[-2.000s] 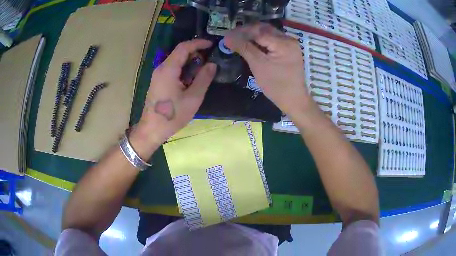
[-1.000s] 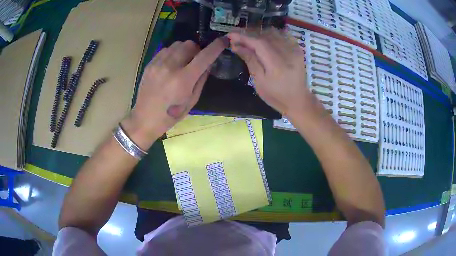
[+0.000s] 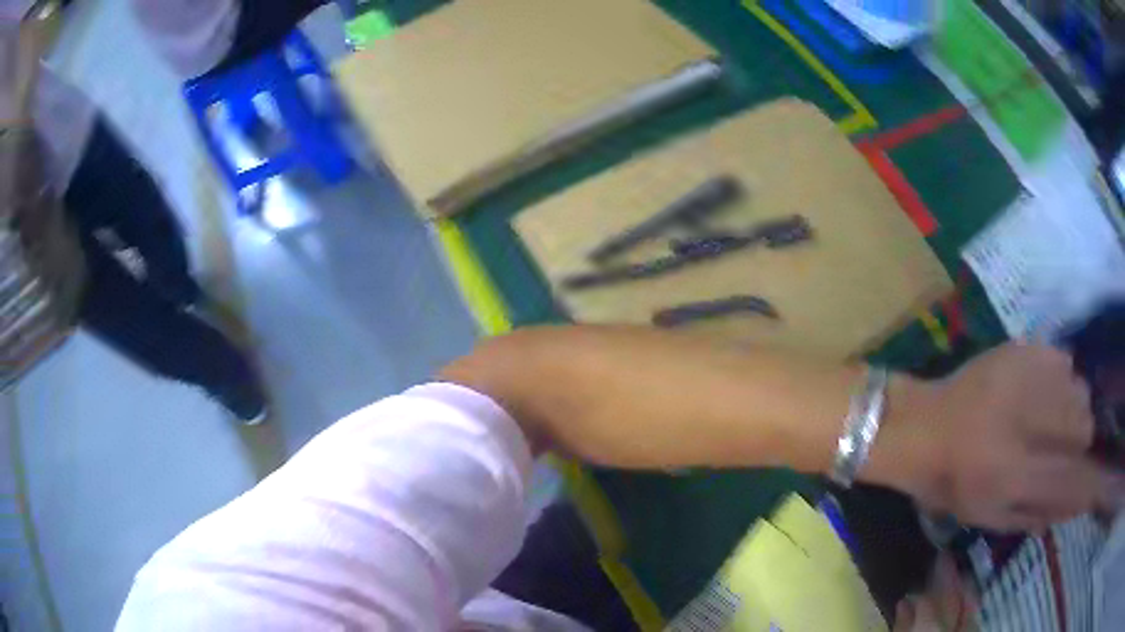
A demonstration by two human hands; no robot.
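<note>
My left hand [image 3: 1018,438] is at the right side, blurred, with its fingers curled beside the dark press [image 3: 1098,352], which is cut off by the right edge. What its fingers touch is hidden. A small part of my right hand [image 3: 940,605] shows at the bottom edge below it; its fingers cannot be made out. Yellow sheets [image 3: 790,574] with printed blocks lie at the bottom, left of my right hand. Several dark ridged sticks [image 3: 691,253] lie on a brown cardboard sheet [image 3: 814,161], beyond my left forearm.
A cardboard-covered stack [image 3: 531,80] lies on the green mat at the upper middle. A blue stool [image 3: 278,117] stands on the grey floor. A person in dark trousers [image 3: 136,235] is at the far left; part of another is at the top. A slotted tray [image 3: 1030,580] shows lower right.
The view has swung left, bringing the floor, stool and people into sight. The press has shifted to the right edge. My right hand is now mostly out of view.
</note>
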